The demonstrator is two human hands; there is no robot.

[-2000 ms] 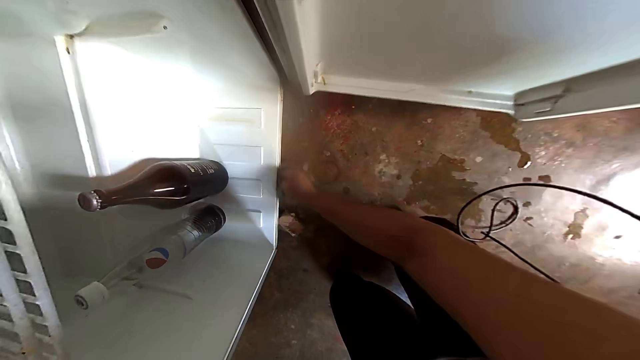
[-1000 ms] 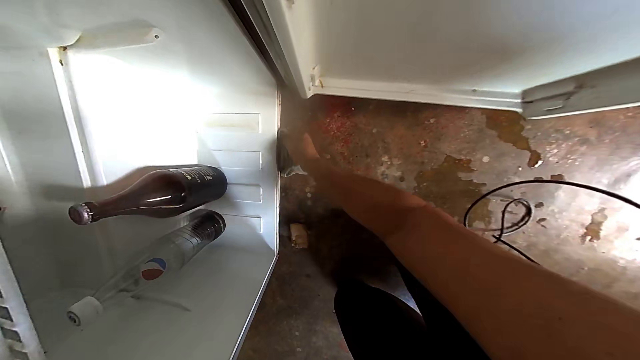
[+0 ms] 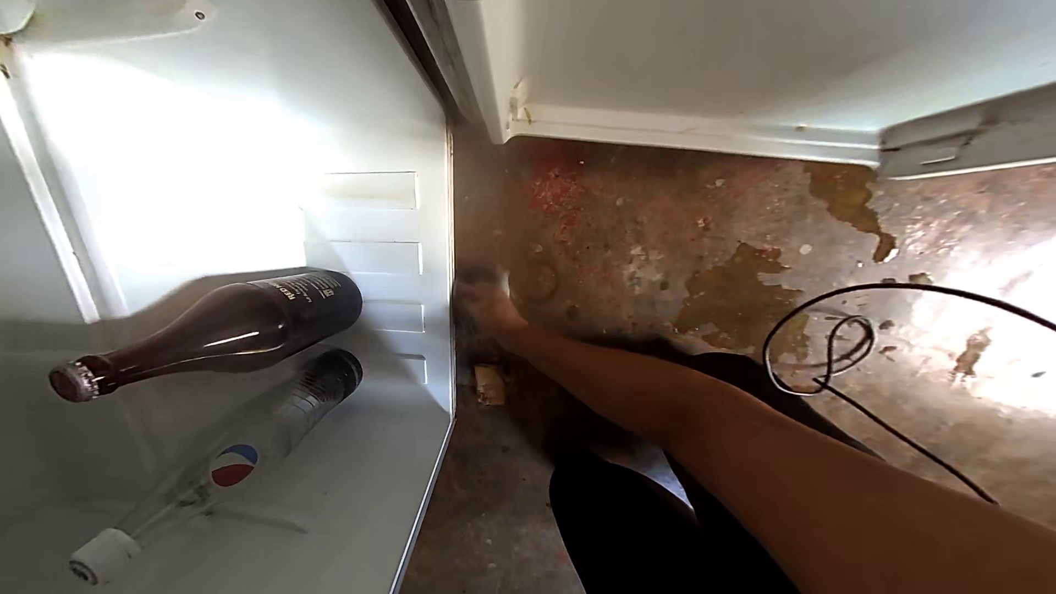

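Observation:
My right hand (image 3: pixel 492 304) reaches in from the lower right to the outer edge of an open white refrigerator (image 3: pixel 453 214), low over the floor. It is blurred, with something dark and a pale spot beside its fingers; whether it holds anything cannot be told. My left hand is out of view. Inside the refrigerator, a dark brown glass bottle (image 3: pixel 247 323) with a capped neck points to the lower left. Beside it is a clear bottle (image 3: pixel 276 425) with a white cap and a red, white and blue round logo. Both bases face the ribbed panel (image 3: pixel 375 257).
The open white door (image 3: pixel 701 136) spans the top right. A small wooden block (image 3: pixel 489 384) lies on the stained concrete floor (image 3: pixel 627 214) by the refrigerator's edge. A black cable (image 3: pixel 903 286) loops at the right. My dark-clothed knee (image 3: pixel 619 520) is at the bottom.
My right hand shifted upward along the refrigerator's edge between the two earlier frames, and is now slightly lower again. The bottles have stayed in the refrigerator.

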